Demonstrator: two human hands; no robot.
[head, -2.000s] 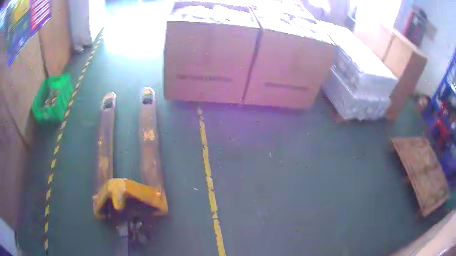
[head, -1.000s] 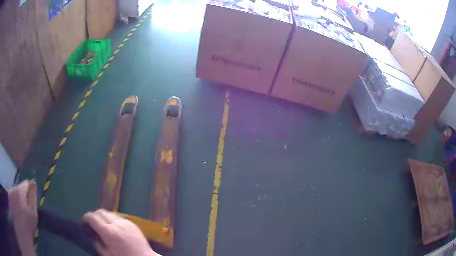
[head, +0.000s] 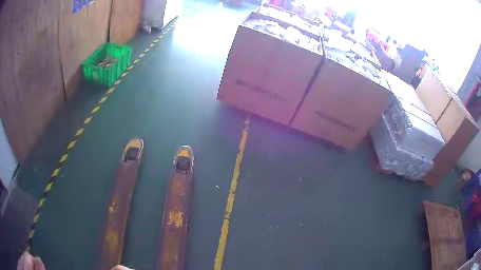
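Note:
The two worn yellow-brown forks of the pallet jack (head: 175, 216) lie low on the green floor at the lower left; its body and handle are out of the picture. Only a small part of my left hand (head: 30, 262) shows at the bottom left edge. Only a sliver of my right hand (head: 120, 268) shows at the bottom edge, between the forks. What either hand holds is cut off. Large open cartons (head: 269, 74) stand ahead to the right of the forks, heaped with clear plastic cases (head: 282, 32).
A green crate (head: 108, 64) stands by the brown wall at left, beside a yellow-black line. A wrapped white stack (head: 409, 137) and tall brown cartons (head: 448, 111) stand right of the large cartons. A wooden board (head: 445, 234) lies at lower right. A yellow line (head: 232, 192) runs right of the forks.
Since one second ago, the forks sit lower in view, and the yellow body, dark handle and most of both hands have left the picture. The cartons appear lower and slightly further right.

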